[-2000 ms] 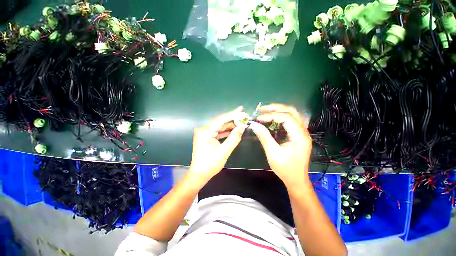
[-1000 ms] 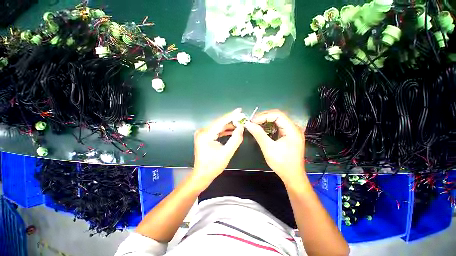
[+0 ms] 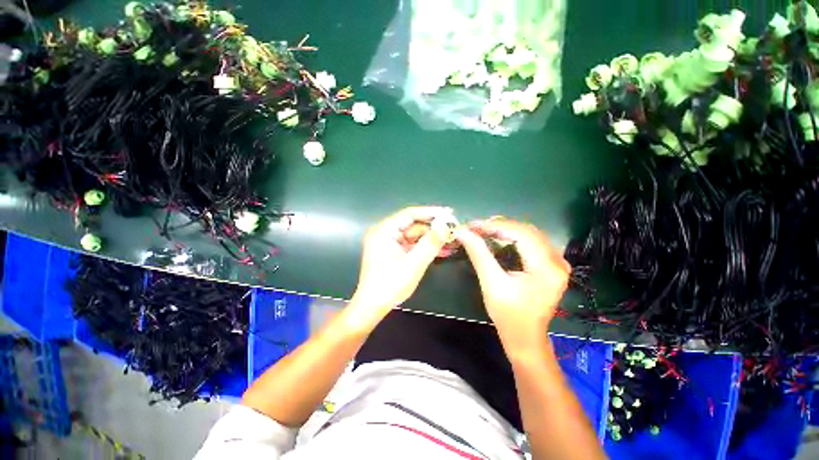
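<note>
My left hand point(image 3: 402, 254) holds a small pale plastic housing point(image 3: 449, 230) between thumb and fingertips. My right hand point(image 3: 518, 269) is close beside it, its thumb and index finger pinching a small part at the housing's opening; fingers mostly hide that part. A dark cable bundle point(image 3: 508, 255) shows inside the curl of my right hand. Both hands are just above the green tabletop point(image 3: 386, 171), near its front edge, with the fingertips meeting.
A clear bag of pale housings point(image 3: 489, 76) lies beyond my hands. A tangled cable pile point(image 3: 171, 135) lies left; a pile of coiled cables point(image 3: 709, 234) lies right. Blue bins point(image 3: 269, 332) with cables and pale-ended parts stand below the table edge. A pale housing point(image 3: 313, 152) lies near the left pile.
The view has shifted and tilted slightly. The thin pale strip that stuck up between my fingertips no longer shows. My hands remain together, the fingertips closer around the housing.
</note>
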